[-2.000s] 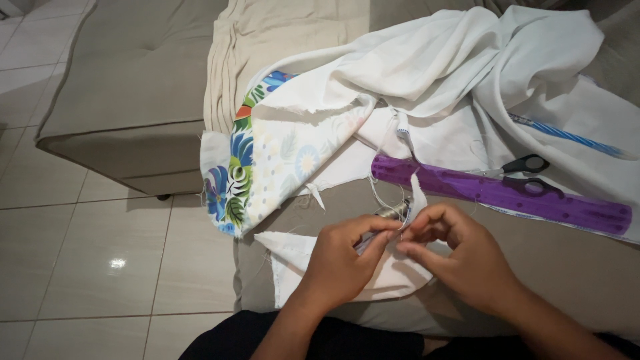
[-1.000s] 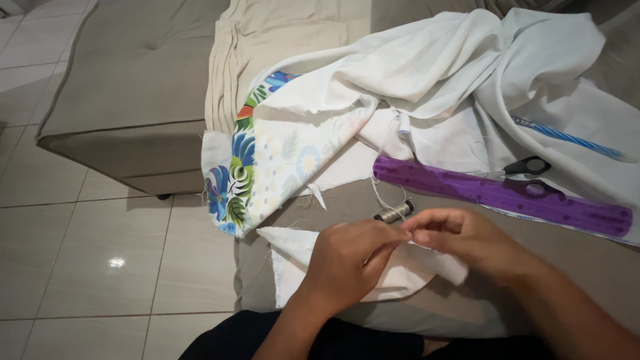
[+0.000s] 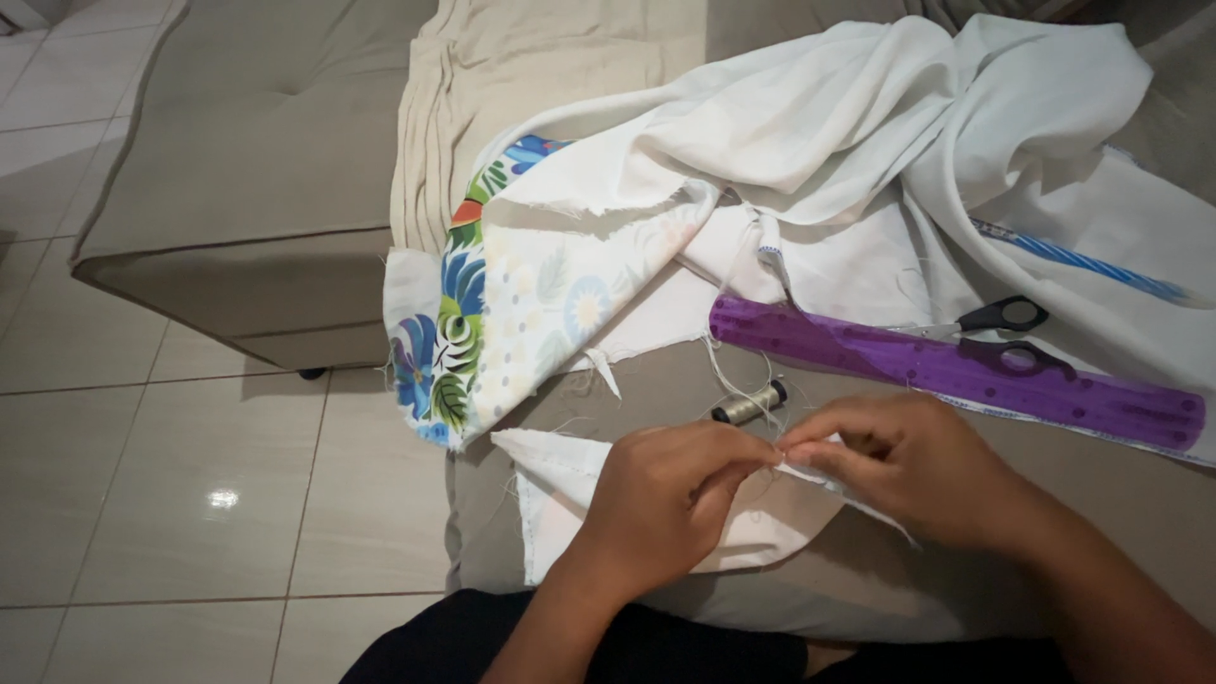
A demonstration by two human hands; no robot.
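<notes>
My left hand [image 3: 665,489] and my right hand [image 3: 893,456] meet fingertip to fingertip over a white fabric piece [image 3: 556,508] near my lap. Both pinch the edge of that fabric; whether a needle is between the fingers cannot be made out. Just above the fingertips a spool of pale thread [image 3: 750,403] with black ends lies on the grey cushion. Beyond it, black-handled scissors [image 3: 1012,332] rest across a purple translucent ruler [image 3: 912,361].
A large white cloth [image 3: 807,114] is bunched across the back, its floral-printed part [image 3: 461,323] to the left. A blue striped pen or stick [image 3: 1092,261] lies on it at right. A grey upholstered block [image 3: 256,171] stands at left on the tiled floor [image 3: 209,475].
The spool, partly covered by fabric in the earliest frame, now shows whole. The raised strip of white fabric above my right fingers has gone down. Both hands stay close together.
</notes>
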